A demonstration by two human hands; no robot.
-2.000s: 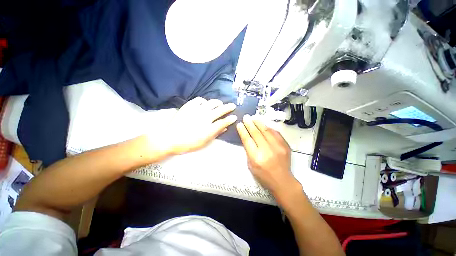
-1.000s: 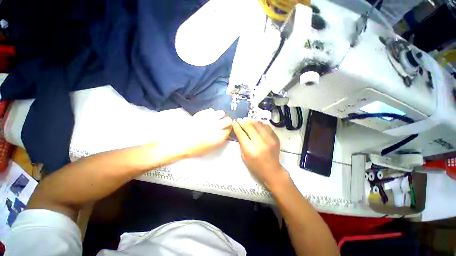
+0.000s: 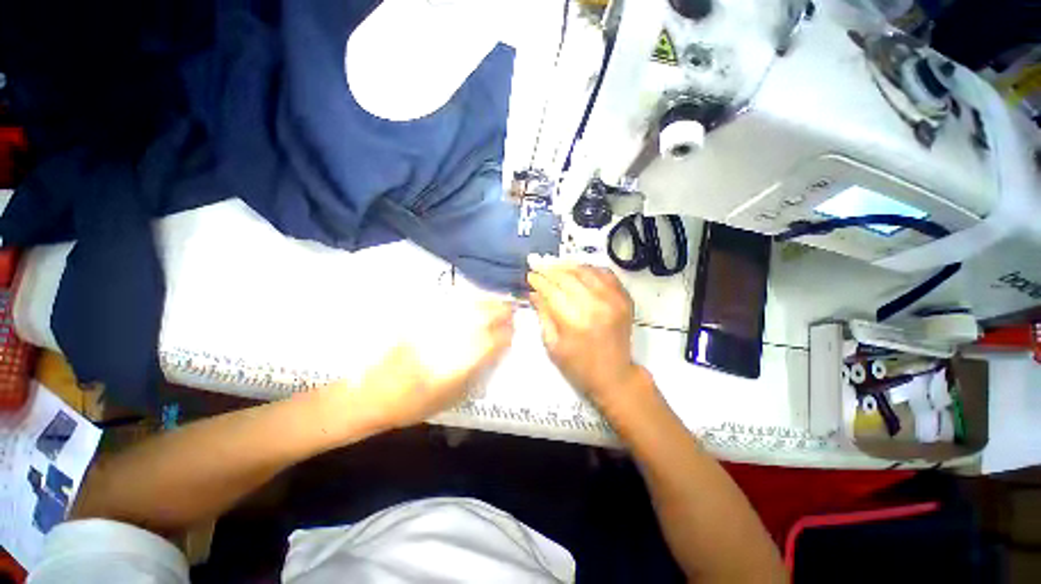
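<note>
A large navy garment piece (image 3: 343, 148) lies across the left and far side of the table, its right edge under the presser foot and needle (image 3: 532, 196). My left hand (image 3: 440, 348) is bare, with fingertips together at the cloth's near edge; glare hides detail there. My right hand (image 3: 584, 325) is bare, its thumb and fingers pinching the cloth's near right corner just in front of the foot. The white lockstitch sewing machine (image 3: 788, 148) stands at the right with a lit display.
Black-handled scissors (image 3: 648, 244) and a smartphone (image 3: 729, 299) lie right of the foot. An accessory box (image 3: 970, 402) with small spools is at far right. A red basket (image 3: 14, 342) and a printed sheet (image 3: 51, 468) are at far left.
My left hand has come off the top of the cloth and moved toward the table's front edge. My right hand stays by the foot, now pinching the cloth edge. The view has shifted.
</note>
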